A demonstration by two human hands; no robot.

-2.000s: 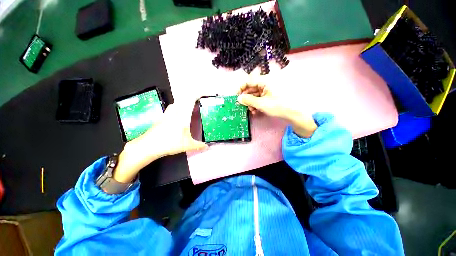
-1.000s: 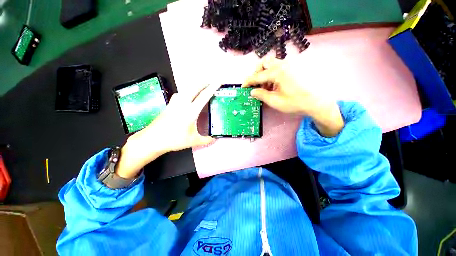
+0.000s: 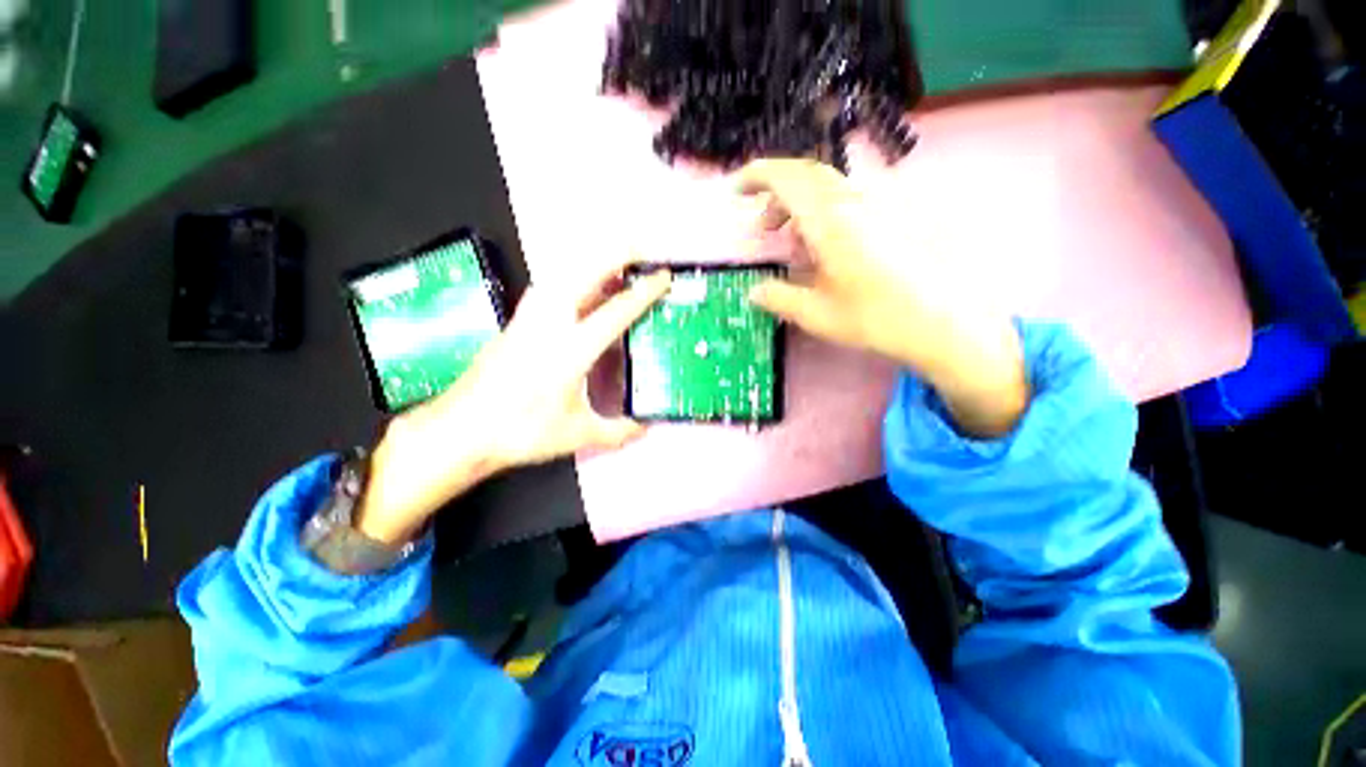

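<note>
A green circuit board in a black housing [image 3: 704,352] lies on the pink mat [image 3: 1049,225] in front of me. My left hand [image 3: 510,375] grips it at its left side, with a finger over the top left corner and the thumb at the lower left. My right hand [image 3: 861,277] is at the board's upper right corner, thumb at the edge, fingers raised and spread above it; I see nothing held in it. A blurred pile of black toothed strips [image 3: 764,75] lies on the mat beyond my hands.
A second board in a housing [image 3: 427,322] and an empty black housing [image 3: 232,280] are on the black bench [image 3: 90,390] to the left. A green conveyor [image 3: 405,30] carries a small board unit [image 3: 60,162] and a black block [image 3: 202,53]. A blue bin [image 3: 1258,195] stands at right.
The board unit has shifted slightly right in the view. My right fingers have opened away from its top edge. My left finger has moved over its top left corner.
</note>
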